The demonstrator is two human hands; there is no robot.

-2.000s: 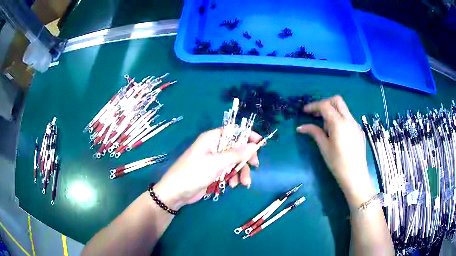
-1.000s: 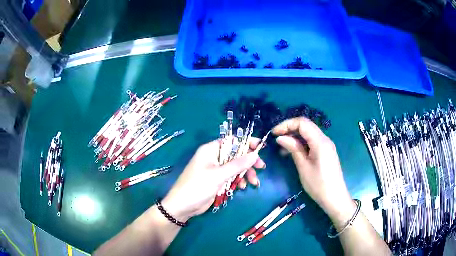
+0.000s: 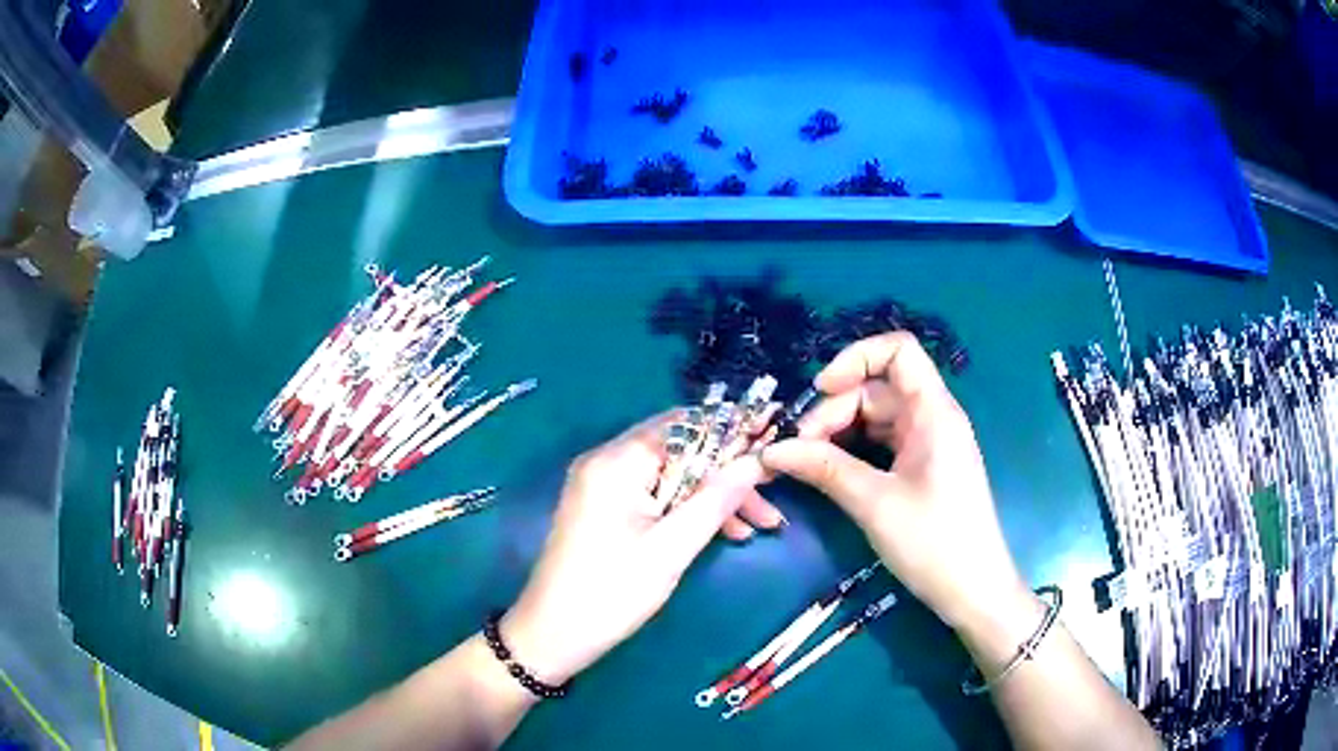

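My left hand [image 3: 624,506] is closed around a fanned bunch of short white leads [image 3: 707,440], their metal terminals pointing up and away. My right hand [image 3: 895,470] meets it, thumb and fingers at a black sleeve [image 3: 794,411] on the end of one lead. The fingers hide part of the sleeve and the red ends of the bunch. A loose heap of black sleeves [image 3: 748,330] lies on the green mat beyond my hands. A few sleeved leads [image 3: 800,646] with red bands and black ends lie in front of my right wrist.
A loose pile of leads [image 3: 382,389] lies left, with a small row [image 3: 417,522] below it and dark-marked leads [image 3: 151,506] far left. Long cables [image 3: 1218,514] are stacked right. A large blue tray [image 3: 792,211] with black pieces and a small blue tray [image 3: 1167,162] stand at the back.
My right hand has come from the black heap to the bunch and now touches it. The bunch in my left hand has tilted and its red ends have gone out of sight.
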